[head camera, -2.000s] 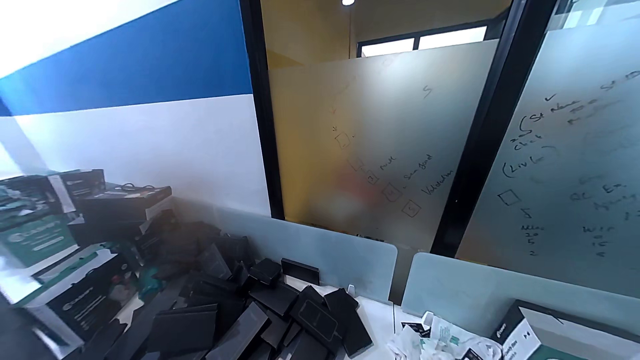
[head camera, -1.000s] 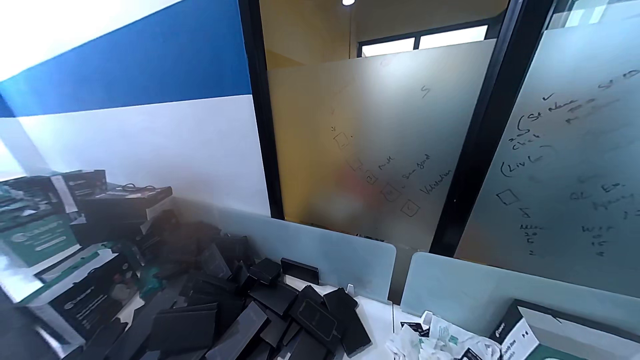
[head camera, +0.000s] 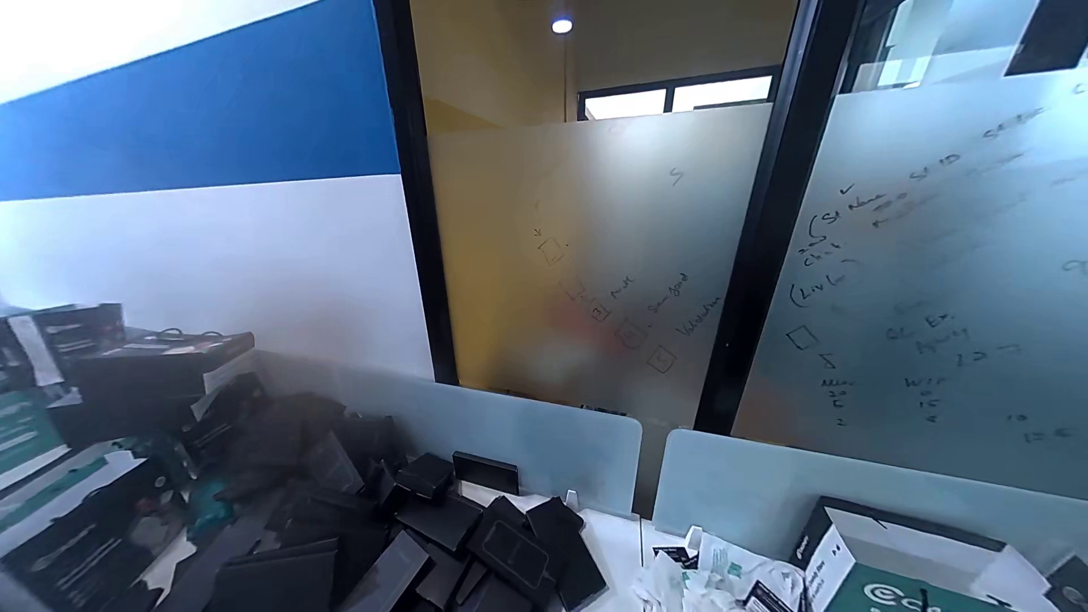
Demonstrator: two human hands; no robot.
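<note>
Neither of my hands shows in the head view. A heap of black boxes (head camera: 442, 518) covers the left and middle of a white desk (head camera: 608, 544). Crumpled white plastic bags (head camera: 722, 578) with printed labels lie to the right of the heap. An open cardboard box (head camera: 926, 552), black outside and white inside with a green panel, stands at the lower right.
Green, white and black cartons (head camera: 76, 501) are stacked at the far left, with a black box (head camera: 161, 365) behind them. Low frosted desk dividers (head camera: 544, 442) run along the desk's back edge. Behind them is a frosted glass partition (head camera: 595, 255) with handwriting and black frames.
</note>
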